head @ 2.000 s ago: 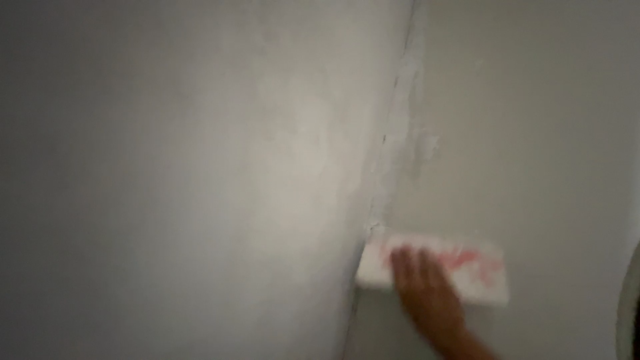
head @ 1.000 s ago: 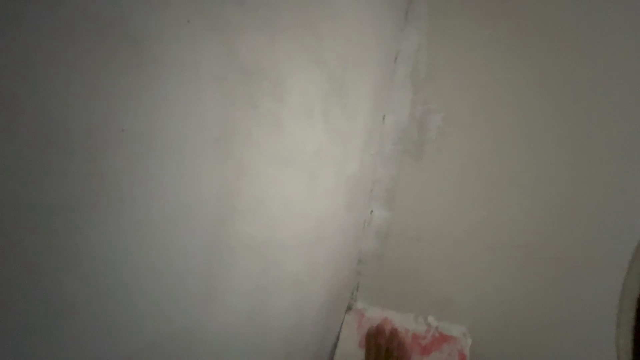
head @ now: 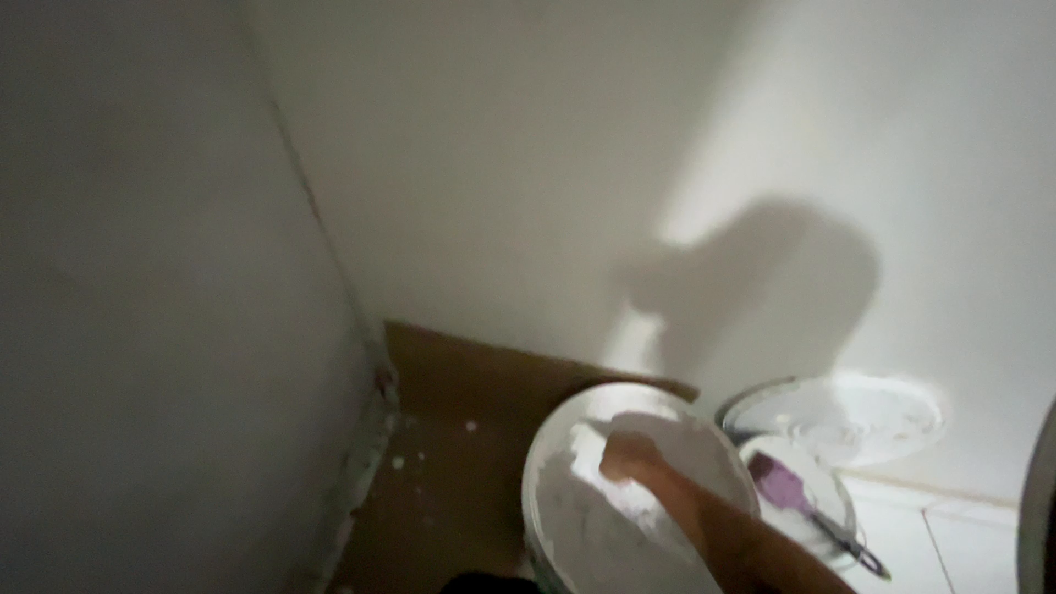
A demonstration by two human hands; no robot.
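My right hand (head: pixel 631 458) reaches into a round white bucket (head: pixel 535 495) whose inner wall is smeared with white paste. Its fingers point down toward a bright white patch, perhaps the flat tool, but blur hides whether they are closed on it. To the right of the bucket stands a smaller white container (head: pixel 837 495) with a brush (head: pixel 784 488), purple at its head and dark at the handle, lying across its top. Behind these a round white lid (head: pixel 883 417) leans at the wall. My left hand is out of view.
Two pale walls meet at a corner seam (head: pixel 309 194) on the left. Brown sheeting (head: pixel 445 487) with white spots covers the floor there and rises a little up the wall (head: pixel 495 231). White floor tiles (head: pixel 891 528) show at the lower right.
The view has swung down to the floor. My right hand was holding a white, red-marked flat tool against the wall by the corner and moving down; now it is in the bucket.
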